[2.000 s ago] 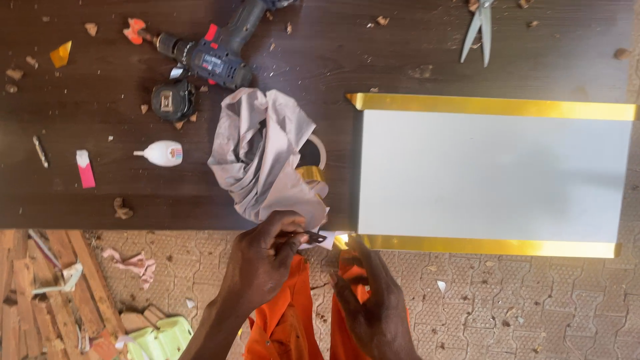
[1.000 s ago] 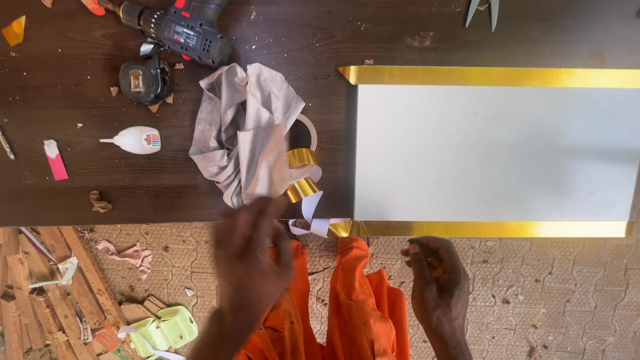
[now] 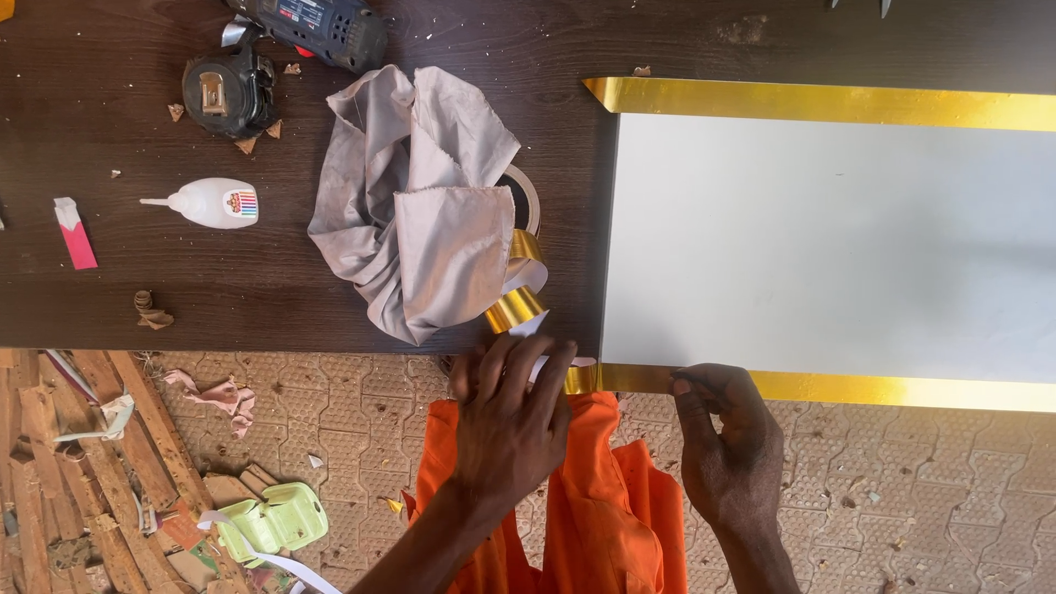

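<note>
A white board [image 3: 808,247] lies at the table's front edge, with gold tape strips along its far edge [image 3: 808,101] and near edge [image 3: 866,390]. My right hand [image 3: 730,445] is at the near strip, thumb and forefinger pinched around a small dark thing, too hidden to name. My left hand [image 3: 516,412] is over the curled loose gold tape [image 3: 518,307] left of the board's corner; its fingertips hide whether it grips the tape. That tape runs back to a roll [image 3: 528,202], partly under a crumpled grey cloth [image 3: 450,247].
On the dark table [image 3: 272,305] lie a cordless drill [image 3: 322,29], a tape measure [image 3: 227,92], a white squeeze bottle [image 3: 216,203] and a pink-and-white packet [image 3: 76,235]. Scissor tips [image 3: 862,7] show at the top. Wood strips [image 3: 91,462] and a green foam container [image 3: 276,520] lie on the paving.
My right hand has moved up to the near gold strip from below it. My left hand has moved right, toward the board's corner. The view has shifted.
</note>
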